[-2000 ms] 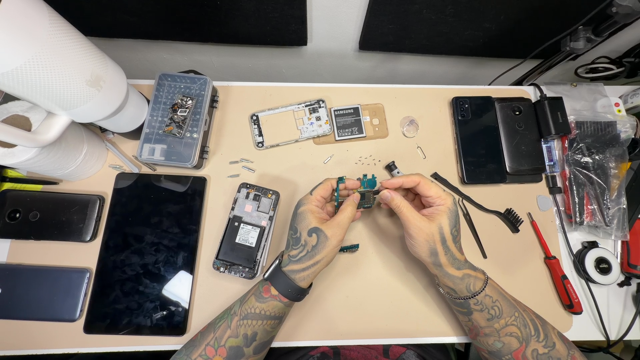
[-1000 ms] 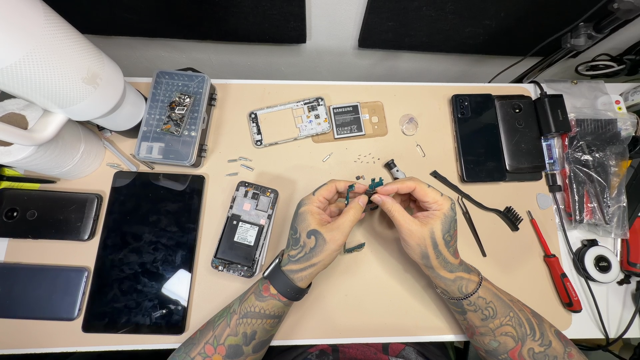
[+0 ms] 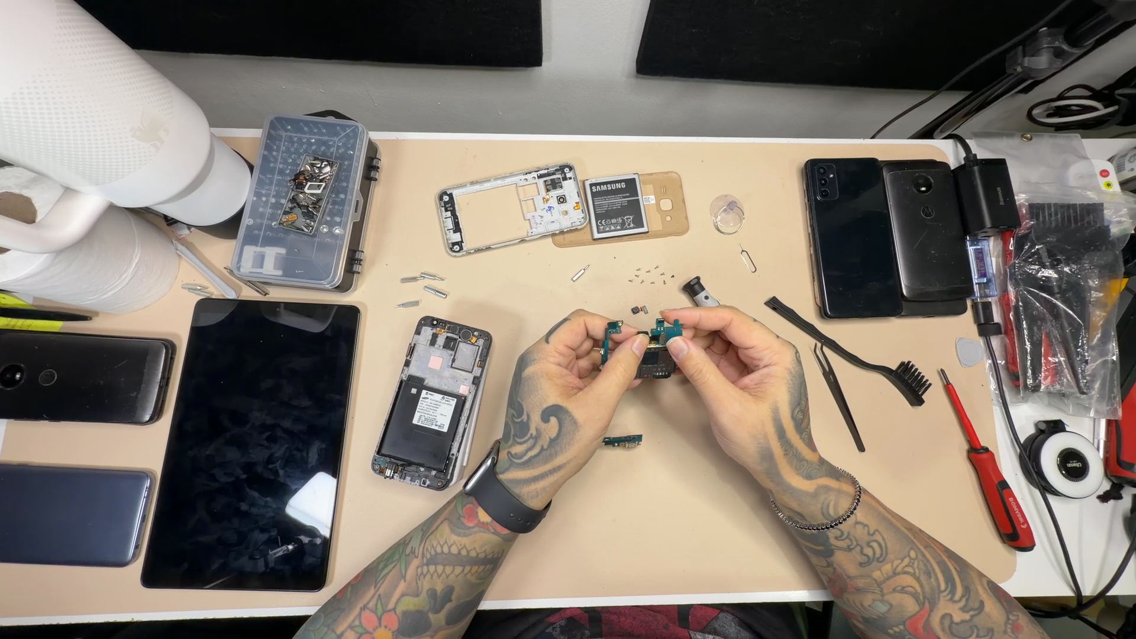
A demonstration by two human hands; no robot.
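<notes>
My left hand (image 3: 568,390) and my right hand (image 3: 741,382) hold a green phone circuit board (image 3: 658,335) between thumbs and fingers; my fingers cover part of it. Just below my hands lies a small green board strip (image 3: 623,440). To the left, an opened phone frame (image 3: 430,404) rests on the mat. Above are a phone mid-frame (image 3: 513,209) and a Samsung battery (image 3: 615,206) on a gold back cover (image 3: 667,202). Tiny screws (image 3: 652,275), a small component (image 3: 640,311) and a black-and-silver cylindrical tool (image 3: 699,292) lie behind the hands.
At left are a tablet (image 3: 253,444), two phones and a lidded plastic case (image 3: 306,204). On the right lie a black brush (image 3: 852,351), tweezers (image 3: 837,395), a red screwdriver (image 3: 987,461), two phones (image 3: 856,240) and cables. Driver bits (image 3: 435,291) lie near the opened phone.
Both hands stay close together with the board between them. The board's tilt has changed, and more of its green and dark surfaces shows than one second ago.
</notes>
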